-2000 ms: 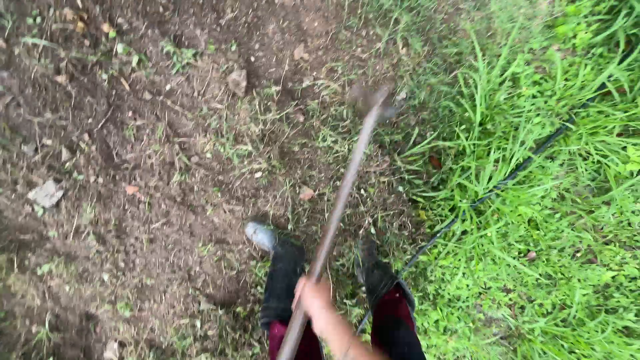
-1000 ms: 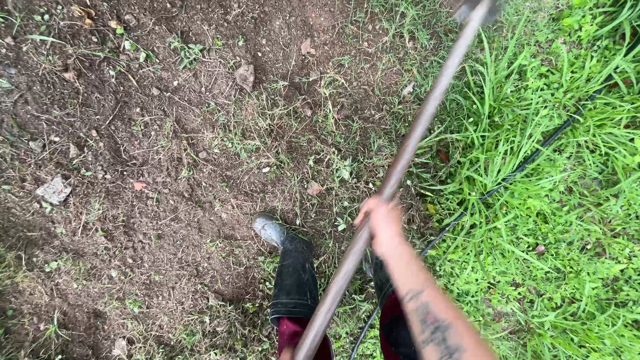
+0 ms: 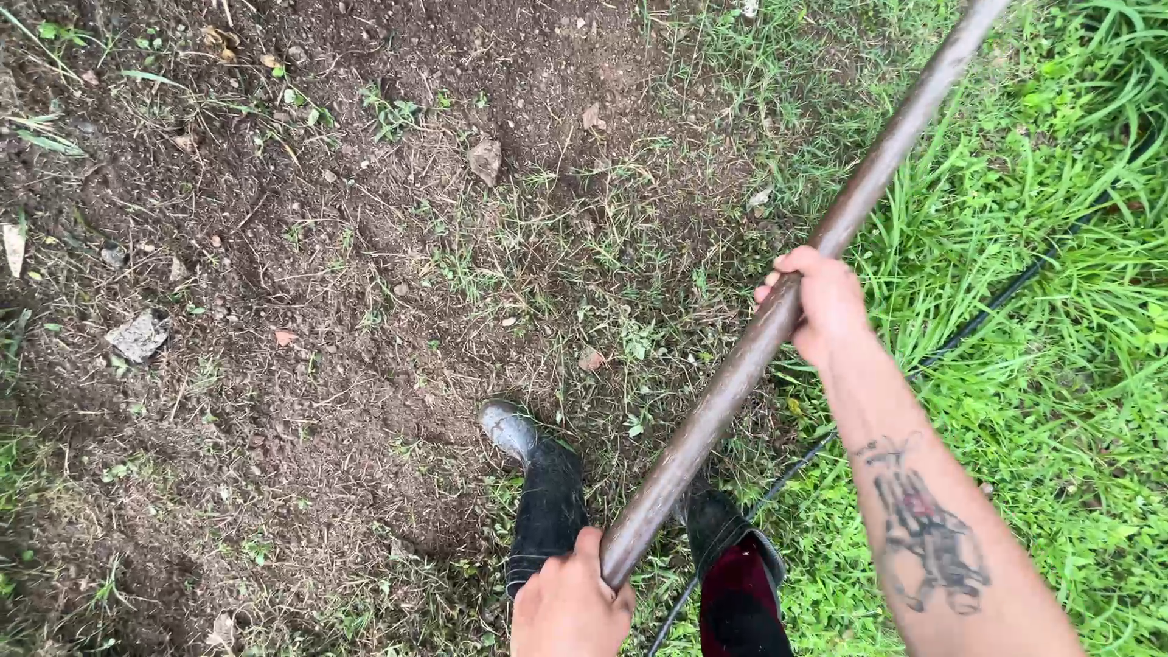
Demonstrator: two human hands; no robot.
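Observation:
A long brown handle point(image 3: 730, 392) runs diagonally from the bottom centre to the top right, where its far end leaves the view. My left hand point(image 3: 570, 598) is closed around its near end, just in front of my boots. Farther up the shaft, my right hand point(image 3: 817, 297) grips it with the fingers wrapped around; the forearm bears a tattoo. The tool's head is out of view. Below the handle, my rubber boots stand on the ground, the left boot point(image 3: 547, 502) on thin grass and soil, the right boot point(image 3: 716, 525) partly behind the shaft.
Bare brown soil point(image 3: 347, 383) with scattered dry stems lies to the left, with a grey stone point(image 3: 139, 336) and a brown stone point(image 3: 485, 161) on it. Tall green grass point(image 3: 1077, 411) covers the right side. A black hose or cable point(image 3: 981, 315) crosses it diagonally and passes beside my right boot.
The handle has swung up and to the right; its metal head, in view earlier, has left the top of the frame. My left hand has come into clear view on the near end.

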